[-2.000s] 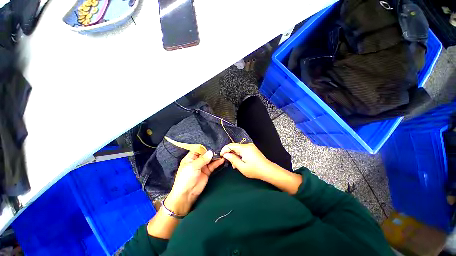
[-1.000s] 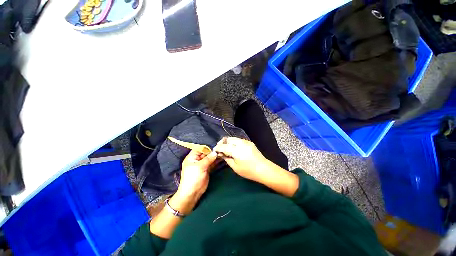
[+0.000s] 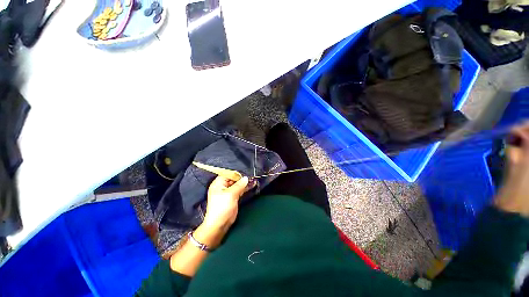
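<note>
A dark denim garment (image 3: 200, 185) lies bunched on my lap. My left hand (image 3: 225, 200) pinches its edge, with a yellow-tan pointed strip (image 3: 214, 169) held at the fingertips. A pale thread (image 3: 296, 170) runs taut from the cloth near my left fingertips toward my right. My right hand (image 3: 518, 165) is raised at the far right edge, blurred and partly cut off. The thread leads toward it, but whether its fingers hold a needle or thread cannot be seen.
A white table (image 3: 133, 93) bears a black smartphone (image 3: 207, 43) and a button tray (image 3: 124, 40) with yellow and dark buttons. A blue crate (image 3: 354, 136) of dark brown-black garments (image 3: 400, 93) stands on the right. Another blue crate (image 3: 110, 243) stands at lower left.
My right hand has moved from beside my left hand far out to the right edge, and the thread is drawn out across the view. My left hand still holds the cloth and strip.
</note>
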